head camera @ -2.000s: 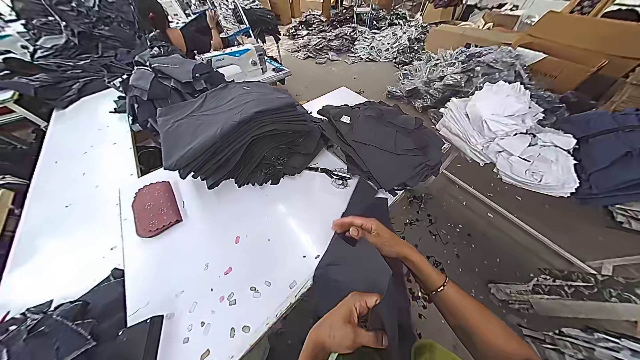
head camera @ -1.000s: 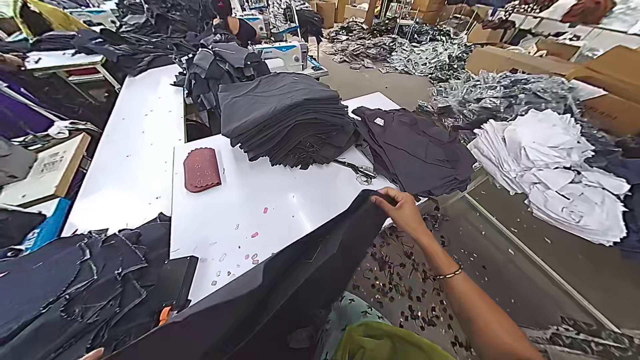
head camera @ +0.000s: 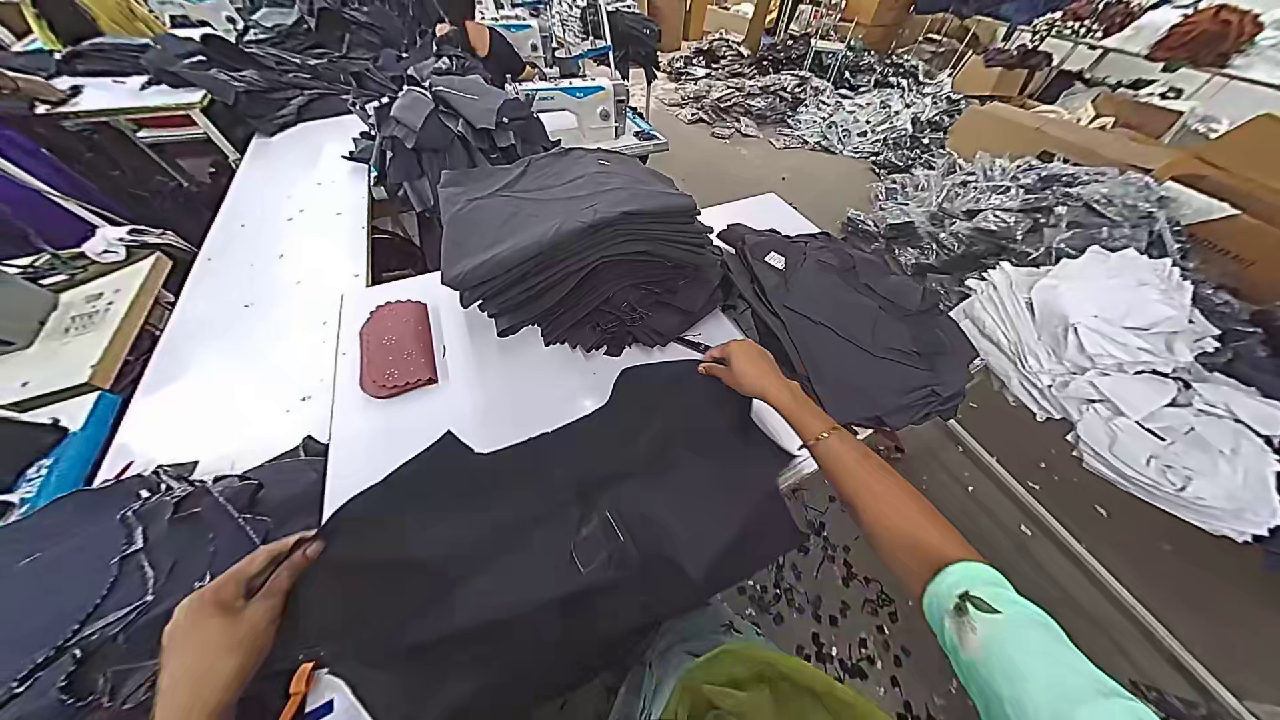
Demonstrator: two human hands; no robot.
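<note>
A dark fabric panel [head camera: 540,510] is stretched between my hands over the near edge of the white table [head camera: 460,400]. My left hand [head camera: 225,620] pinches its left corner at the lower left. At the panel's upper right edge, my right hand [head camera: 750,370] grips the cloth, beside a partly hidden dark tool, probably scissors. Just beyond lies a tall stack of folded dark fabric pieces [head camera: 580,240]. To its right are dark garment pieces [head camera: 850,320] with a small white label. A maroon scalloped case [head camera: 398,350] rests left of the stack.
Dark cut pieces [head camera: 60,560] lie at the lower left. Piled dark cloth [head camera: 450,130] and a sewing machine [head camera: 575,105] stand behind. White fabric bundles [head camera: 1130,370], plastic-wrapped packs [head camera: 1030,215] and cardboard boxes [head camera: 1240,220] are at the right. A person [head camera: 485,45] sits at the back.
Two seconds ago the hands were close together at the table's right edge with the cloth hanging. Now they are wide apart and the panel is spread across the table's near part.
</note>
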